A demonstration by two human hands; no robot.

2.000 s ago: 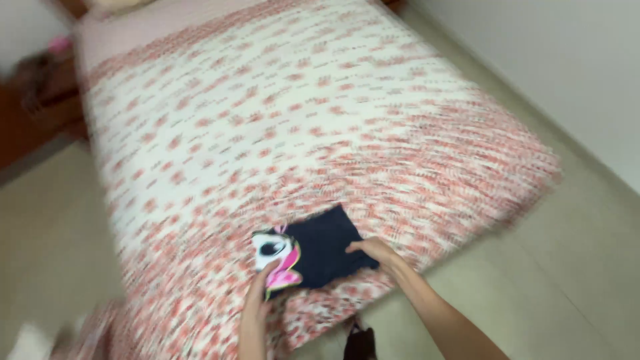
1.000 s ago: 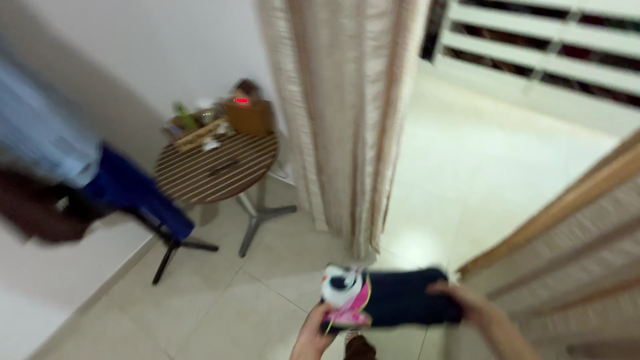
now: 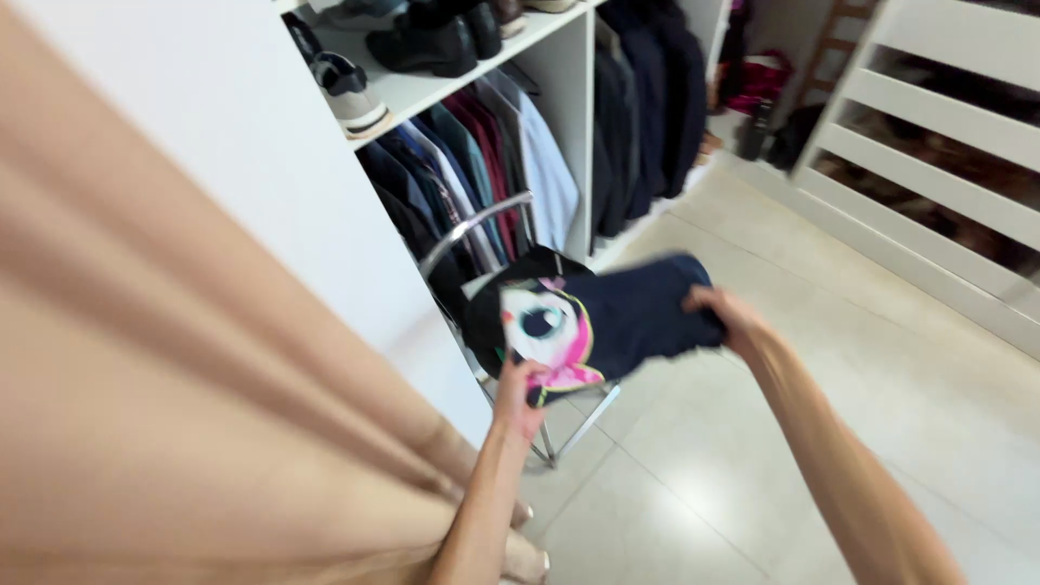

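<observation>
A folded dark navy fabric garment [image 3: 642, 313] with a printed cartoon face in white and pink is stretched between my hands. My left hand [image 3: 520, 394] grips its printed end, the thumb lying over the pink part. At the plain dark end, my right hand [image 3: 723, 313] pinches the edge, thumb on top; its other fingers are partly hidden. Behind and below the garment stands a metal-framed chair [image 3: 479, 223] with black things on its seat, partly covered from view.
A beige curtain [image 3: 203, 366] hangs close on the left beside a white panel [image 3: 244, 146]. Beyond the chair, shelving [image 3: 487, 61] holds shoes above hanging shirts [image 3: 487, 162] and dark jackets [image 3: 650, 114]. A white slatted unit [image 3: 934, 154] stands on the right, over a tiled floor [image 3: 691, 455].
The view has travelled from a bed, past a small round table and a curtain, to the open wardrobe and chair. Both hands have kept hold of the garment throughout.
</observation>
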